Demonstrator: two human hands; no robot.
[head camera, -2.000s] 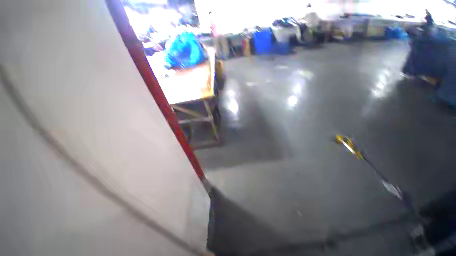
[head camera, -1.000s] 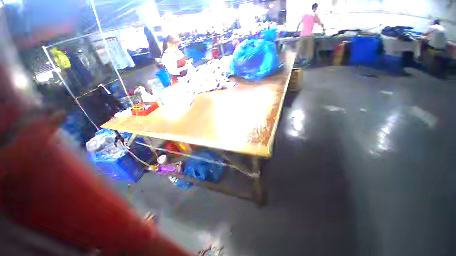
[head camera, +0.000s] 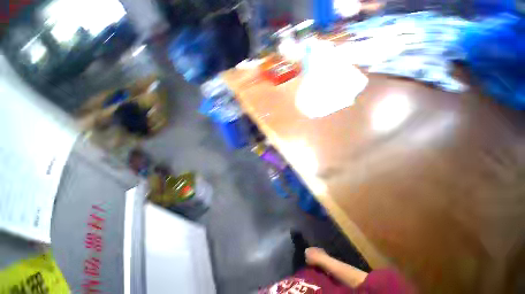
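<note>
A glossy brown wooden table (head camera: 426, 166) fills the right side of the blurred head view. A bright white heap (head camera: 331, 86) lies on it near the far left corner, beside a small red tray or box (head camera: 281, 72). White and pale blue cloth pieces (head camera: 403, 46) are spread further back, next to a big blue plastic bag (head camera: 498, 60). My right hand (head camera: 315, 256) is small and blurred at the bottom, below a maroon sleeve, beside the table edge. A dark thing is next to it; I cannot tell whether it is held. My left hand is not in view.
A blue crate (head camera: 233, 132) and blue bags (head camera: 299, 192) are on the floor by the table's left side. A grey cabinet or board with red lettering (head camera: 95, 247) and a white panel (head camera: 178, 252) stand at the left. A brown box with dark cloth (head camera: 135, 115) is behind.
The view has swung left and down and come closer to the table. The red blur at the left has gone; my maroon sleeve and right hand have come into view.
</note>
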